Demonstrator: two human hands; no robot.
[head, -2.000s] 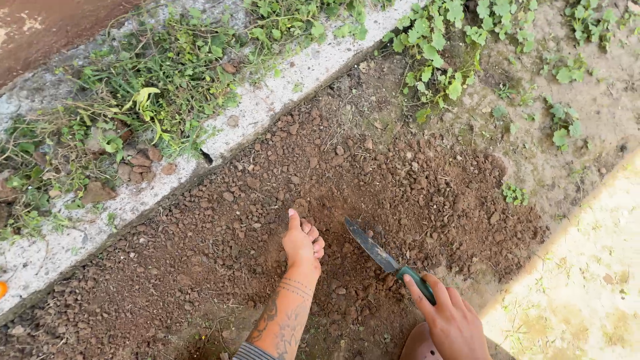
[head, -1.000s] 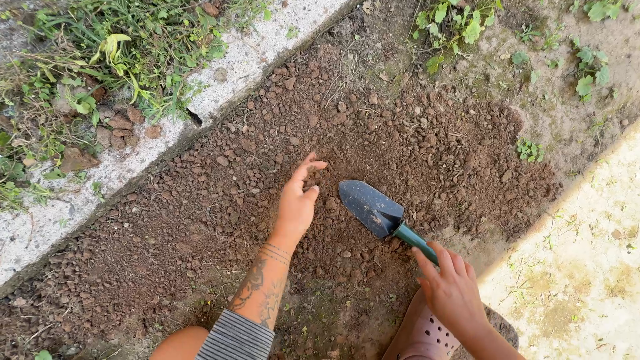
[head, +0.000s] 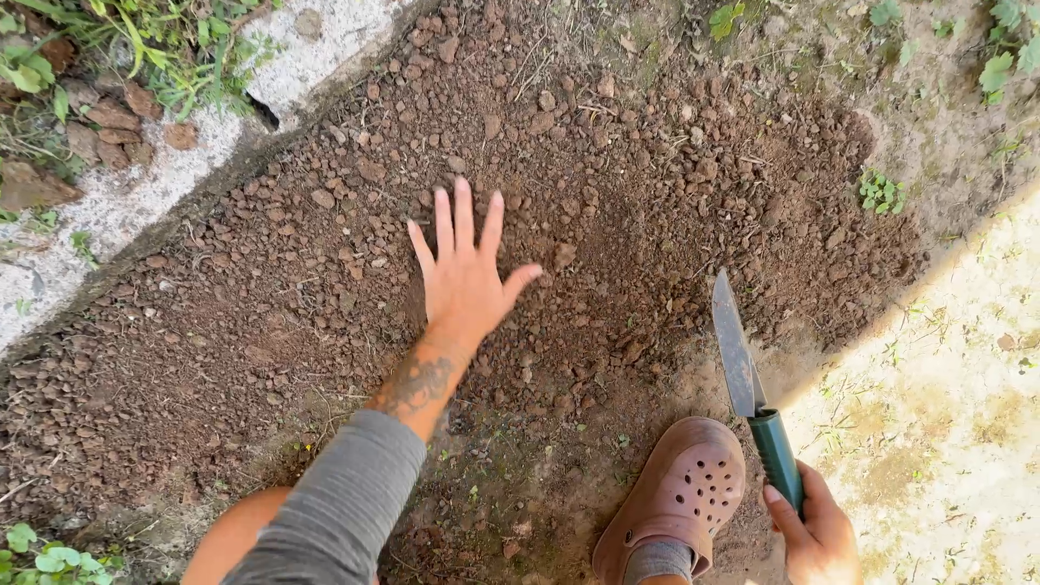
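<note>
My left hand point(head: 465, 284) is spread palm down over the loose brown soil point(head: 617, 244), fingers apart and holding nothing; whether the palm presses on the clods cannot be told. At the lower right my right hand point(head: 816, 528) grips the green handle of a garden trowel point(head: 738, 349). The trowel's metal blade is seen nearly edge-on, soil-marked, its tip pointing up the view above the right edge of the dug patch.
A concrete curb point(head: 138, 191) with weeds and clods beyond it runs along the upper left. A clog point(head: 678, 496) on my foot stands at the bottom, left of the trowel. Small weeds point(head: 881, 192) grow at the right, and sunlit ground point(head: 959, 406) lies at lower right.
My left hand has gone from curled fingers to a flat, spread palm. The trowel has moved right, away from the left hand, and has turned so its blade points more up the view.
</note>
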